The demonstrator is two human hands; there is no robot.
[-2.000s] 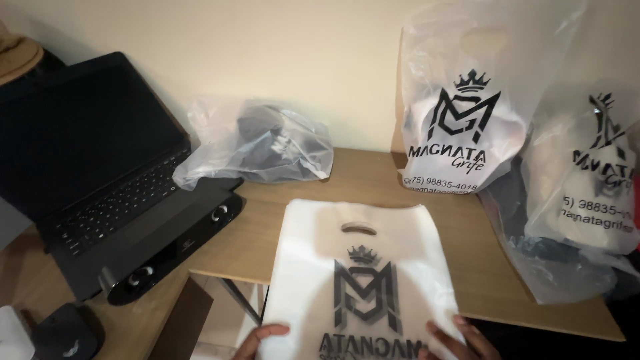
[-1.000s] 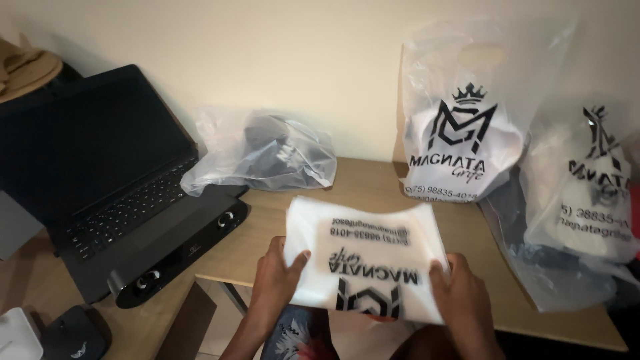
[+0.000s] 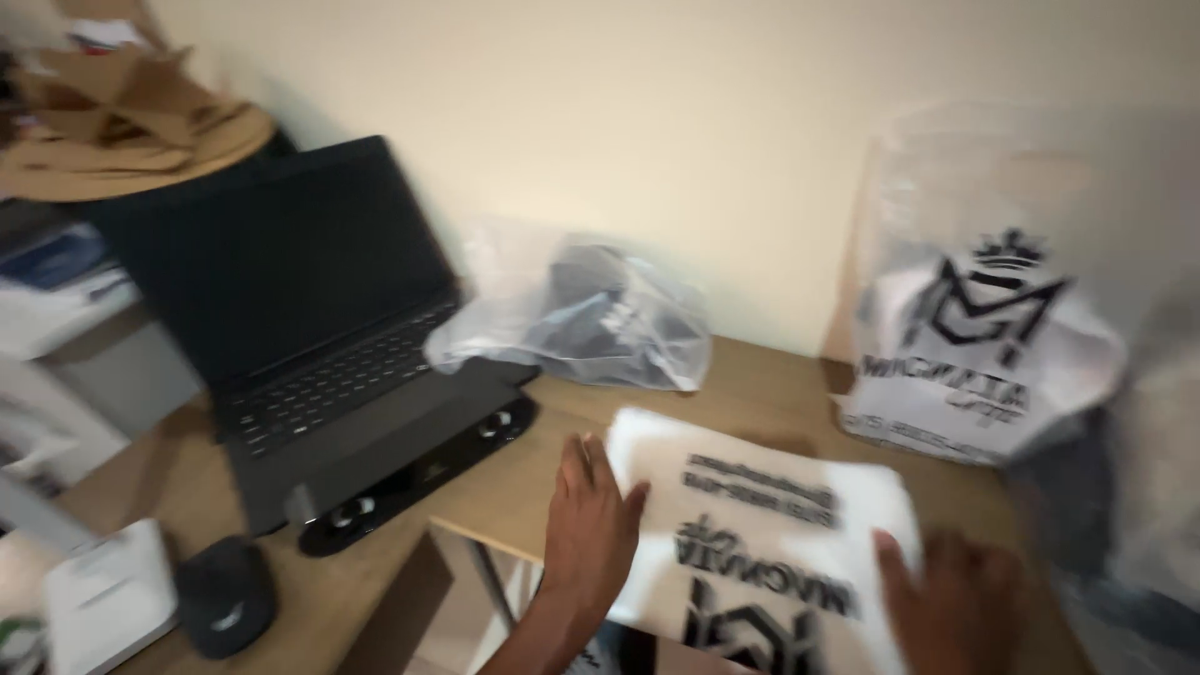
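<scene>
A white translucent plastic bag (image 3: 750, 525) with black printing lies flat at the front edge of the wooden desk, its print upside down to me. At its left edge is my left hand (image 3: 591, 525), thumb over the bag and fingers spread along the side. My right hand (image 3: 956, 591), blurred, is at the bag's right edge with the thumb on or just over it. How firmly either hand grips cannot be told. Behind the bag sits a clear plastic bag (image 3: 609, 319) with dark contents. To the right stands a filled printed bag (image 3: 994, 328).
An open black laptop (image 3: 291, 262) stands at the left, with a black bar-shaped device (image 3: 422, 473) along its front. Near the left edge are a black mouse (image 3: 225, 595) and a white device (image 3: 112, 595). Cut brown cardboard (image 3: 141, 122) is piled behind. More plastic bags (image 3: 1162, 469) are at the far right.
The printed bag, held up between both hands a second ago, is now lower and flatter by the desk edge. My left hand has shifted along its left side. The view has swung left.
</scene>
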